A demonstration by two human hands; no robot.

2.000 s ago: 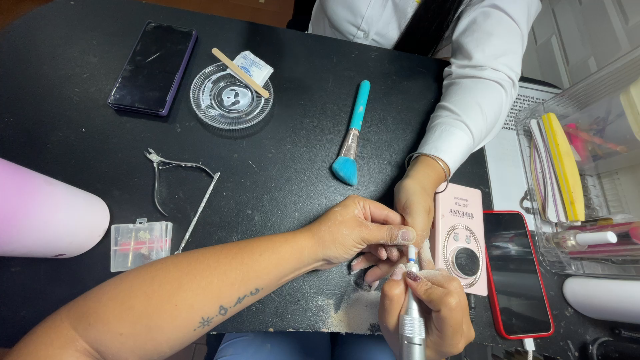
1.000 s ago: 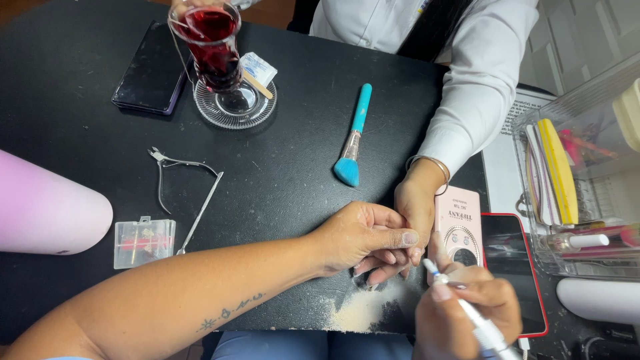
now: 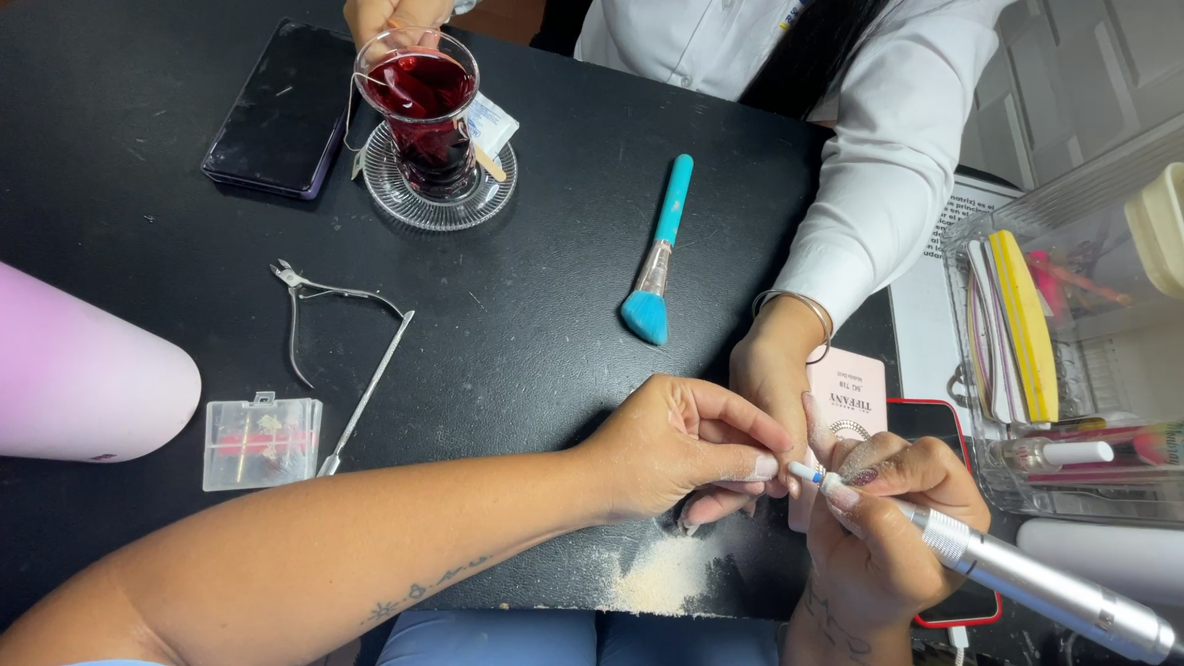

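My left hand (image 3: 680, 449) holds a finger of the other person's hand (image 3: 772, 370), which reaches over the table from a white sleeve. Gripped in my right hand (image 3: 888, 518) is a silver electric nail drill (image 3: 1027, 573); its pale bit with a blue band is at that person's fingertip. Whether the bit touches the nail cannot be told. Pale dust (image 3: 661, 573) lies on the black table below the hands. Partly hidden behind them is a pink drill control box (image 3: 846, 388). A turquoise-handled brush (image 3: 661, 250) lies beyond my left hand.
Left of my hands are cuticle nippers (image 3: 338, 296), a metal cuticle pusher (image 3: 370, 388), a clear plastic box (image 3: 261, 442) and a pink-white rounded device (image 3: 88, 370). The person's other hand (image 3: 398, 18) holds a glass of red drink (image 3: 430, 111) over a glass saucer (image 3: 370, 180). Right: a red-edged phone (image 3: 957, 610), a clear organizer (image 3: 1008, 490).
The glass of red drink, absent two seconds ago, is now over the saucer in the other person's hand. The nail drill, upright two seconds ago, now slants to the lower right in my right hand.
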